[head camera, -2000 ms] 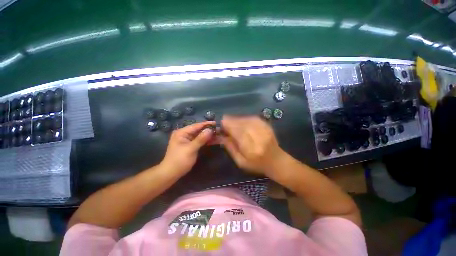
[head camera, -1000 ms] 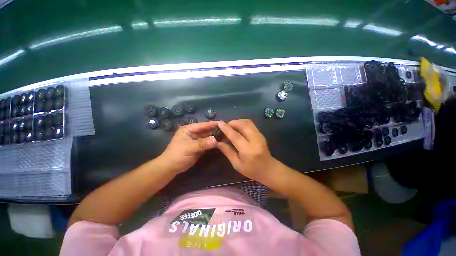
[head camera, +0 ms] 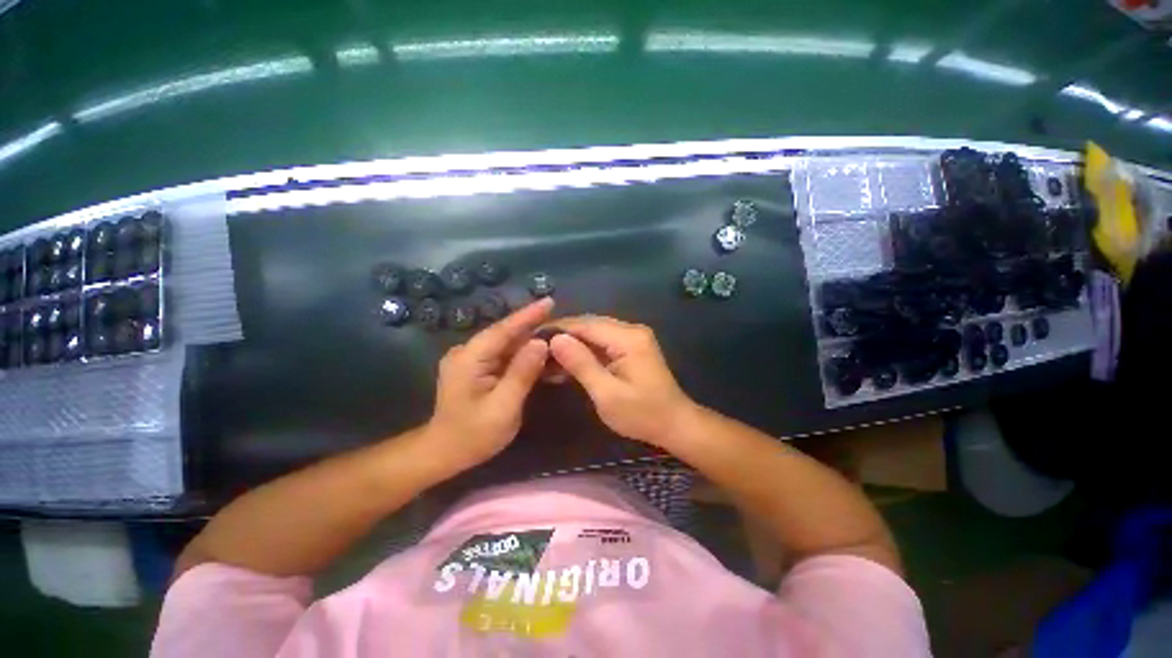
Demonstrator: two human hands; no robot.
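My left hand (head camera: 482, 386) and my right hand (head camera: 626, 377) meet over the black mat. Their thumbs and fingertips are closed around a small dark round part (head camera: 553, 338), mostly hidden by the fingers. One single round piece (head camera: 541, 283) lies just beyond the fingertips. Several dark round units (head camera: 456, 275) lie in two rows left of centre. Several greenish-silver round circuit boards (head camera: 724, 284) lie right of centre.
A clear tray (head camera: 842, 244) at the right bears a heap of black parts (head camera: 990, 244). A yellow item (head camera: 1110, 212) lies beyond it. At the left, a filled blister tray (head camera: 80, 289) sits by ribbed plastic sheets (head camera: 90, 424). A green conveyor (head camera: 578, 103) runs behind the pale metal edge.
My right hand has come in from the blurred, raised pose to pinch the part together with my left. The part is now more covered by fingers. The loose pieces keep their layout.
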